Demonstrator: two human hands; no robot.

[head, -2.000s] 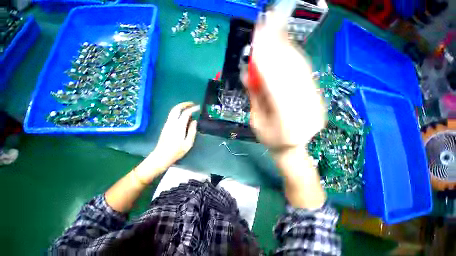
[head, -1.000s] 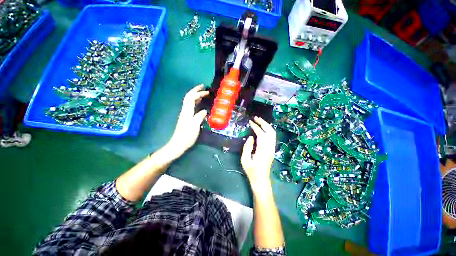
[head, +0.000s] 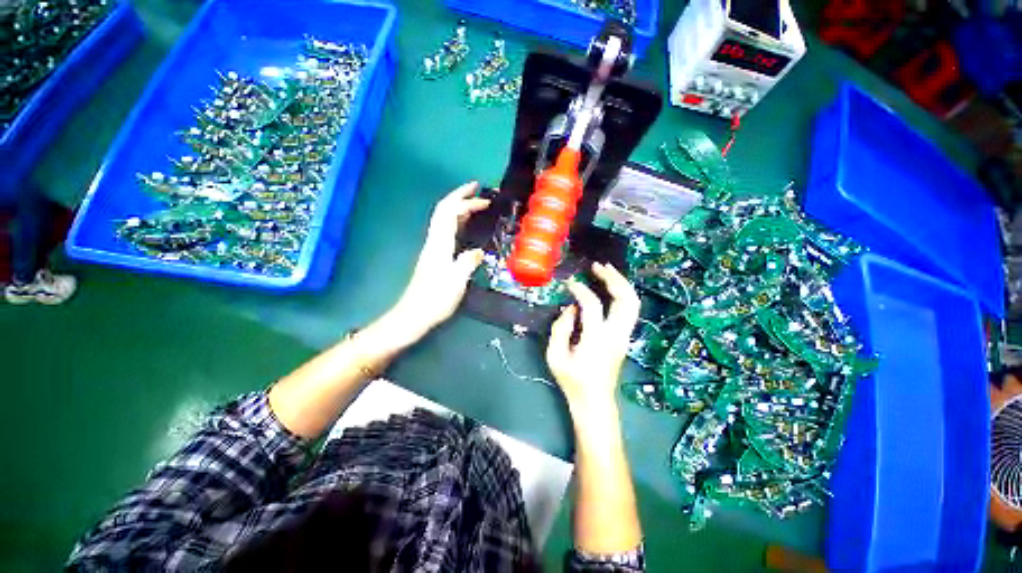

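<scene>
The test fixture stands in the centre, a black base with an upright black back plate. Its red-orange toggle clamp handle is down over the base. A green circuit board lies in the base under the handle, partly covered by it. My left hand is at the base's left side, fingertips near the board's left end. My right hand is at the right front, fingers curled near the board's right end. Whether the fingertips touch the board or base is hard to tell.
A large blue tray with rows of boards is at left. A heap of boards lies right of the fixture, beside two blue trays. A white power supply stands behind. Loose boards and a thin wire lie nearby.
Two seconds ago my right hand was blurred, raised over the fixture at the red handle. It has since come down to the base's right front. In the last second both hands have stayed nearly still.
</scene>
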